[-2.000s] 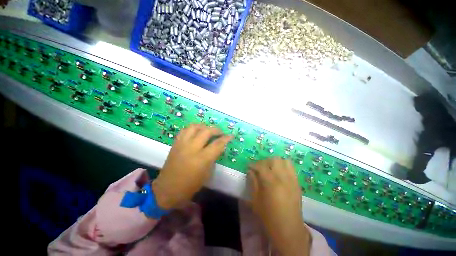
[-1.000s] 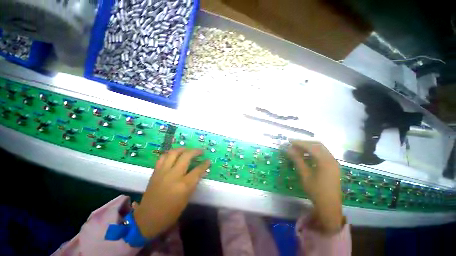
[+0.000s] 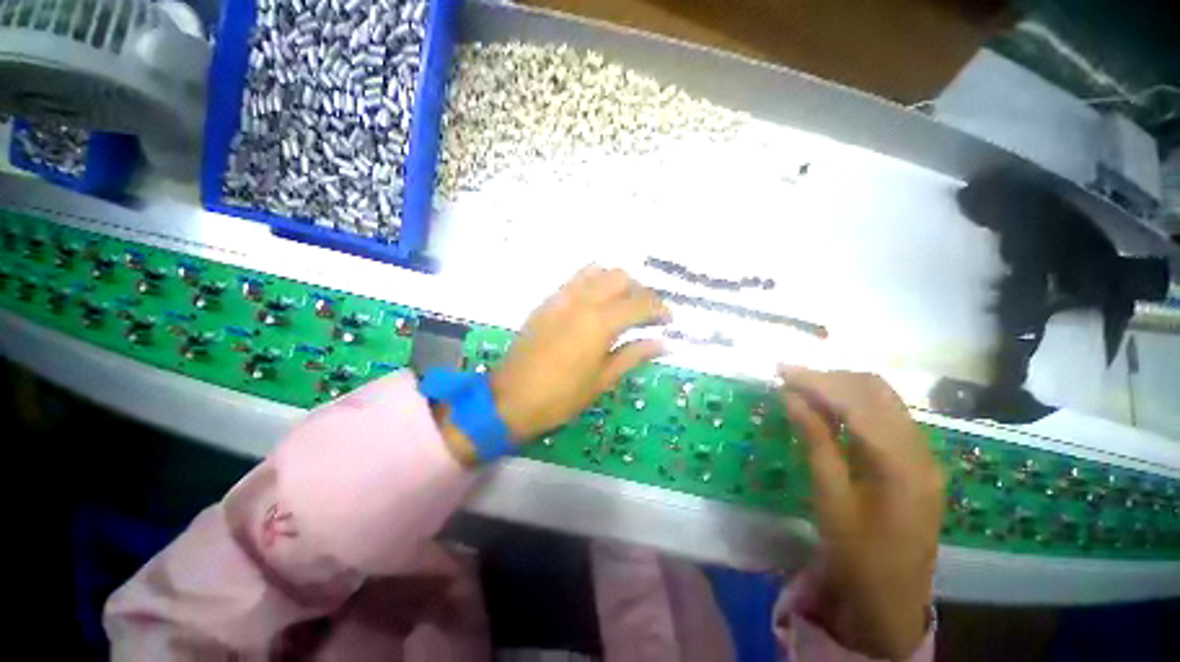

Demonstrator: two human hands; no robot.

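Note:
My left hand point(image 3: 576, 356), with a blue band on the wrist, reaches over the green circuit board panel point(image 3: 634, 433). Its fingertips are at the left ends of the rows of dark components point(image 3: 744, 310) on the white surface. Finger and thumb are a little apart; whether they hold a small part is too unclear to see. My right hand point(image 3: 870, 485) is over the panel further right, fingertips near the track's far edge below the dark rows. Its fingers are bent and I cannot tell if they hold anything. The panel carries many small mounted parts.
A large blue bin point(image 3: 421, 142) of silver cylinders stands behind the track, with a cream component pile point(image 3: 557, 110) beside it. A fan point(image 3: 97, 65) and small blue bin point(image 3: 114, 166) are at far left. A crumpled black thing point(image 3: 1042, 285) lies at right.
My left hand has moved from over the boards to the dark rows. My right hand stays over the panel's right part. A wider dark gap now shows between panels near my left wrist.

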